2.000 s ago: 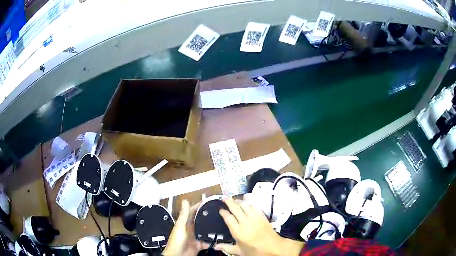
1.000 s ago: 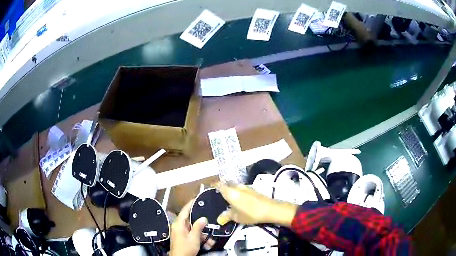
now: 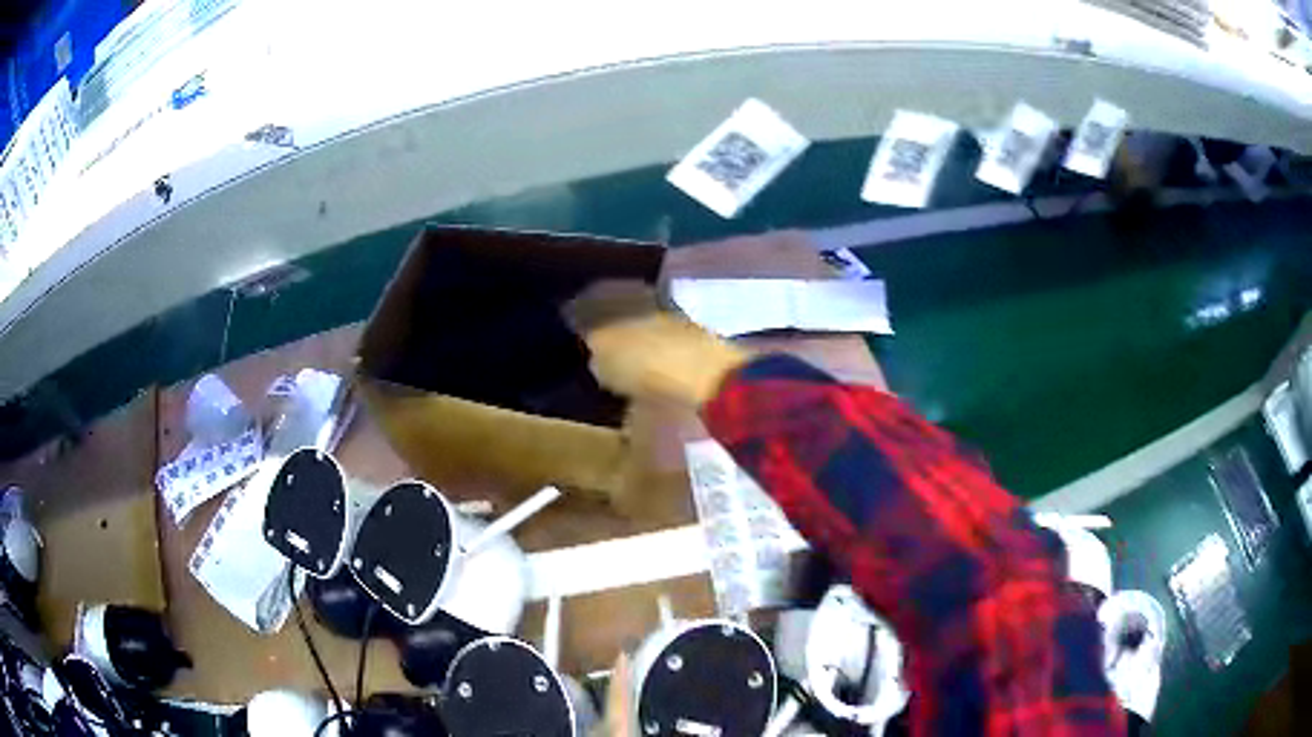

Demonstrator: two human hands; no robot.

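Note:
My right hand [image 3: 648,353] is blurred and reaches over the right side of the open cardboard box [image 3: 497,439], its fingertips at the dark opening. Whether it holds anything cannot be told. Only a finger of my left hand [image 3: 620,708] shows at the bottom edge, beside a camera base with a black pad [image 3: 705,683]; the rest is cut off. Another black-padded base [image 3: 507,695] stands just left of it. Two more padded bases, one [image 3: 307,511] and its neighbour [image 3: 404,550], stand tilted further left with thin black cables hanging.
Label sheets [image 3: 737,526] and a white strip [image 3: 619,562] lie on the brown cardboard sheet. More white-and-black cameras [image 3: 849,655] lie at the lower right, partly behind my sleeve. QR-code tags [image 3: 737,156] hang from the shelf edge above. A green surface lies beyond.
My right hand has left the padded base and moved up to the box. My left hand has dropped mostly out of view. The view has shifted, so the bench things appear further right and lower.

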